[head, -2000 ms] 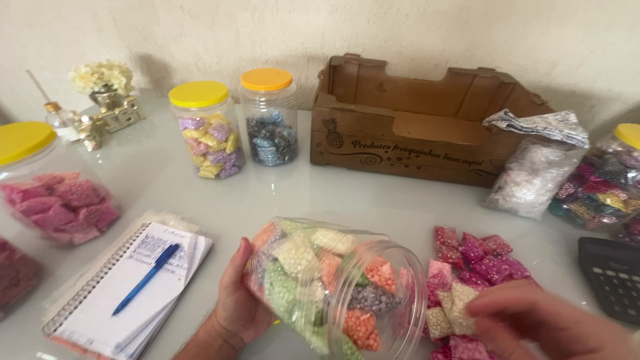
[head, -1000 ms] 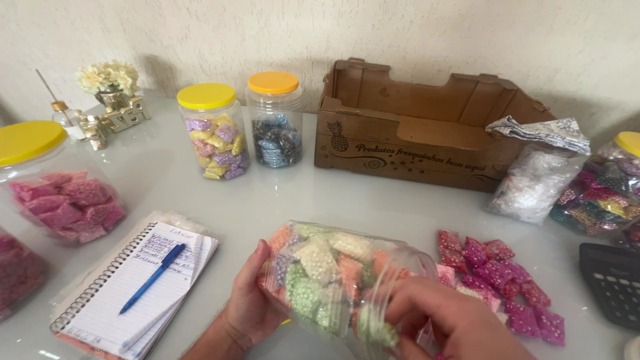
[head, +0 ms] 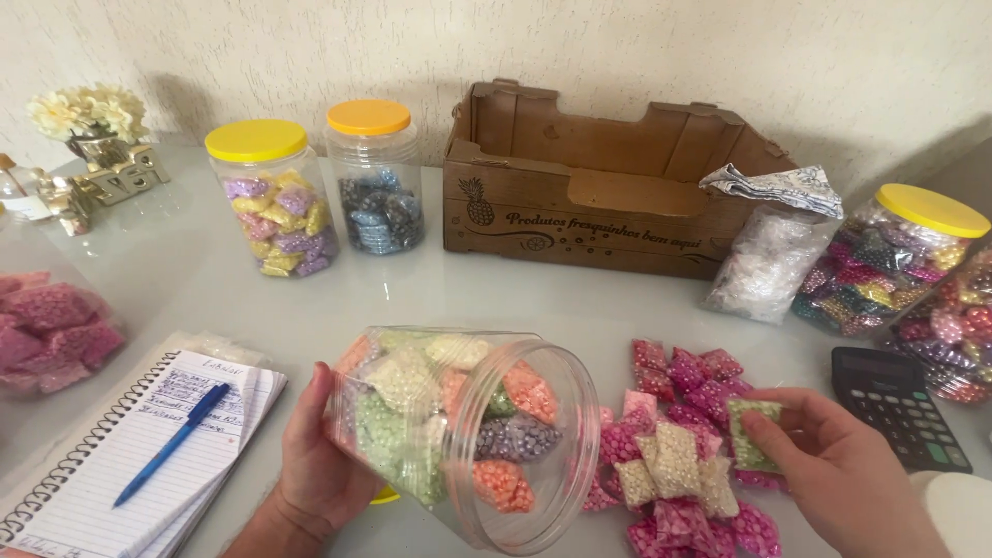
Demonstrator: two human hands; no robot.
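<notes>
My left hand (head: 322, 457) holds a clear plastic jar (head: 403, 434) tipped on its side, its uncapped mouth toward the right. Small bags of green, cream, orange and purple beads lie inside it. Between the thumb and fingers of my right hand (head: 814, 457) is a small bag of green beads (head: 750, 434). This bag is above the right side of a pile of pink and red bead bags (head: 690, 387), where several cream bead bags (head: 674, 457) lie on top. Part of a yellow lid (head: 384, 496) shows beneath the jar.
A spiral notebook (head: 101, 465) with a blue pen (head: 172, 446) lies left. Behind stand jars with yellow (head: 256, 141) and orange (head: 368, 118) lids and a cardboard box (head: 573, 232). A calculator (head: 891, 403), a bag of clear packets (head: 767, 271) and more jars (head: 930, 213) are at right; another jar (head: 54, 333) is left.
One second ago my right hand was at the jar's mouth; it has moved right, over the pile, with a green bead bag. My left hand still holds the jar.
</notes>
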